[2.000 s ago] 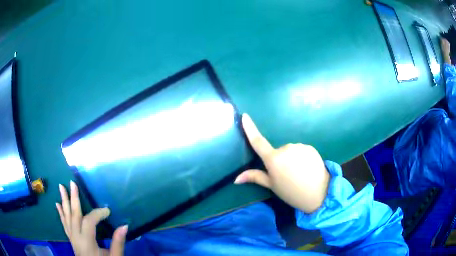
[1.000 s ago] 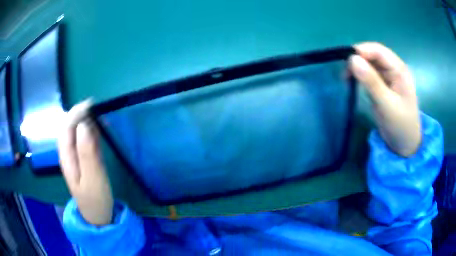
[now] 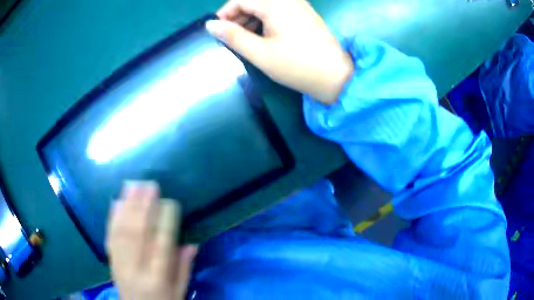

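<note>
A touch panel (image 3: 193,140) with a black border and strong glare lies on the green surface in front of me, turned at a slant. My right hand (image 3: 281,44) grips its far right corner between thumb and fingers. My left hand (image 3: 146,240), blurred, is over the panel's near left part and covers some of its near edge. The fingers are nearly straight; whether they touch the glass I cannot tell.
Another panel (image 3: 13,234) with a small gold tail lies at the left, cut off by the picture's edge. The green surface (image 3: 328,155) ends at a near edge over my blue smock. Another person's blue sleeve (image 3: 512,88) shows at the far right.
The panel was held in both hands a second ago; now it lies slanted further left. My left hand has moved from its left corner to over its near part.
</note>
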